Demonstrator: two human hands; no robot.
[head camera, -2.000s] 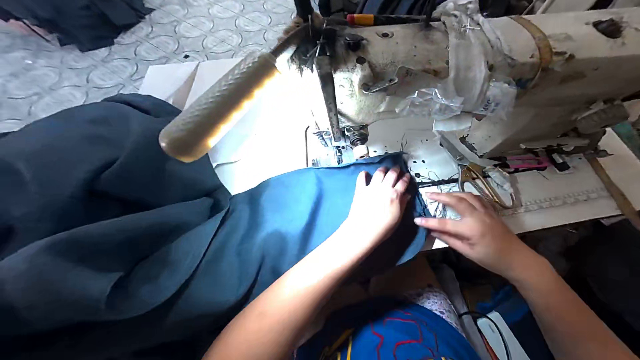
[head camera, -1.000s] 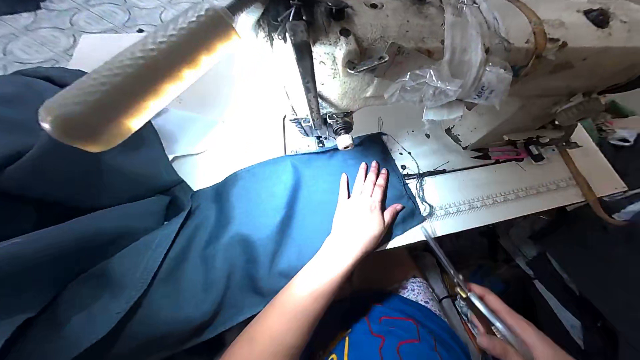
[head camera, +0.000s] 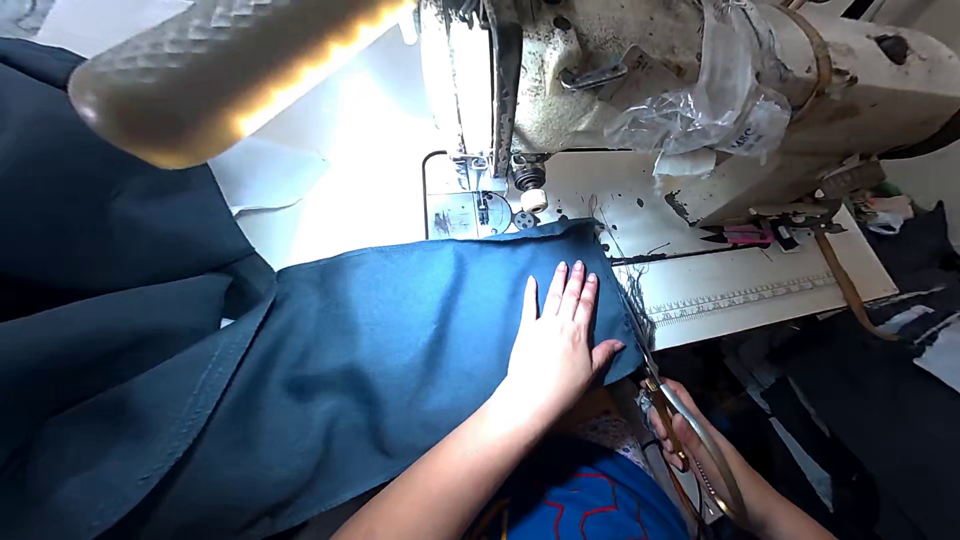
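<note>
Dark blue fabric (head camera: 390, 315) spreads over the sewing machine bed, its upper edge just in front of the presser foot (head camera: 482, 210). My left hand (head camera: 559, 349) lies flat on the fabric near its right end, fingers spread, gripping nothing. In my right hand (head camera: 679, 427) are metal scissors (head camera: 664, 390), held by the handles below the fabric's right corner. Their blades point up along the fabric's right edge, beside loose threads (head camera: 636, 292). Part of the right hand is hidden behind the handles.
The sewing machine (head camera: 615, 67), with a plastic bag (head camera: 705, 112) tied to it, stands across the top. A lit lamp (head camera: 225, 75) hangs at upper left. Pink-handled thread snips (head camera: 739, 235) lie behind the printed ruler scale (head camera: 742, 296). Dark cloth (head camera: 855, 390) is at lower right.
My right hand was at the fabric's edge without scissors two seconds ago; one second ago it held them lower right. Now the blades are at the edge. My left hand has flattened on the fabric.
</note>
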